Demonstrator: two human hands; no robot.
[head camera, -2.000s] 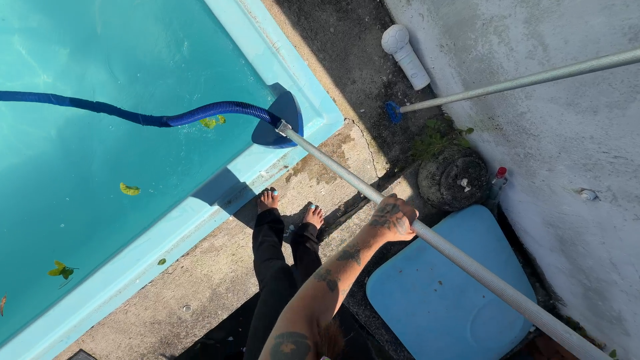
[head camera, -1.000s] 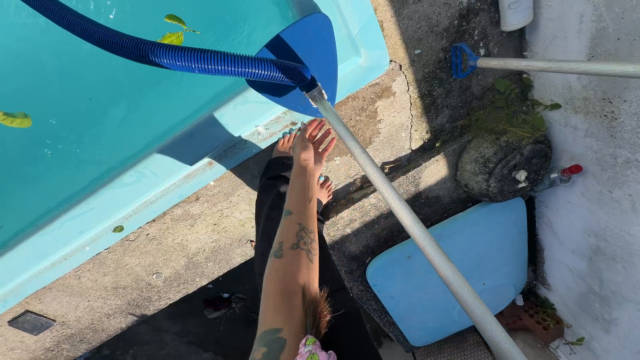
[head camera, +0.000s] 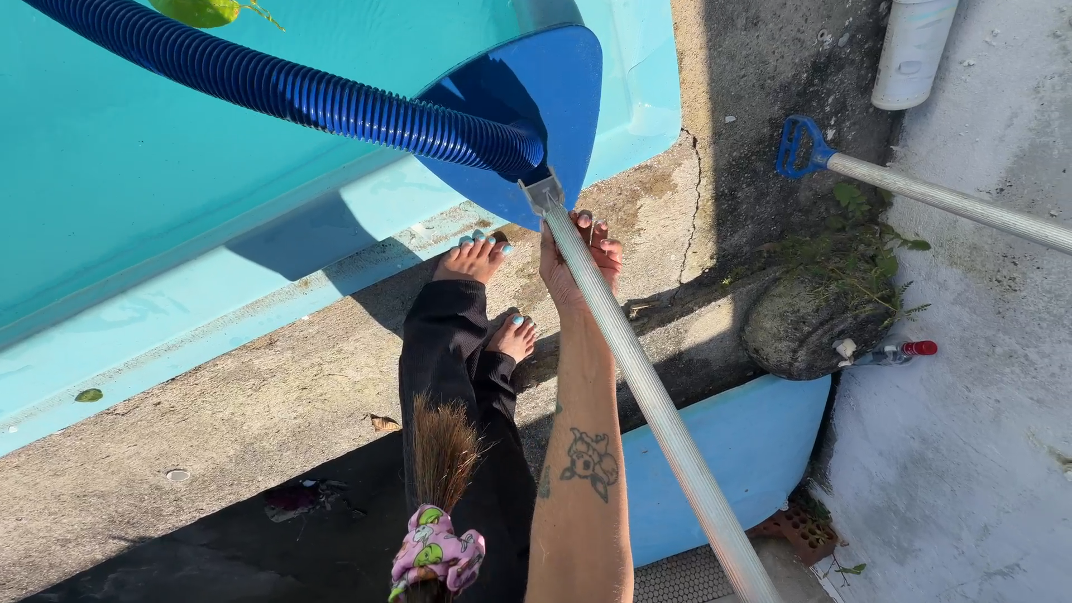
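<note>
My left hand (head camera: 582, 264) is under the ribbed metal pole (head camera: 641, 364), palm up, with the thumb on one side and curled fingers on the other, close below the pole's grey fitting. That fitting joins a blue pool vacuum head (head camera: 511, 109), a flat plate tilted over the pool's corner. A blue corrugated hose (head camera: 335, 100) runs from the plate to the upper left, over the turquoise water (head camera: 151, 193). The pole's far end leaves the view at the bottom. My right hand is not in view.
My bare feet (head camera: 473, 258) stand on concrete beside the pool rim (head camera: 218, 306). On the right are another pole with a blue end (head camera: 804, 146), a white plastic tube (head camera: 913, 54), a round stone (head camera: 804, 327), a bottle (head camera: 896, 352), a light blue panel (head camera: 720, 461) and a perforated brick (head camera: 804, 532).
My left hand has gone from higher up the pole, to off it with fingers spread, and now to the pole near the vacuum head. The view has moved closer to the head.
</note>
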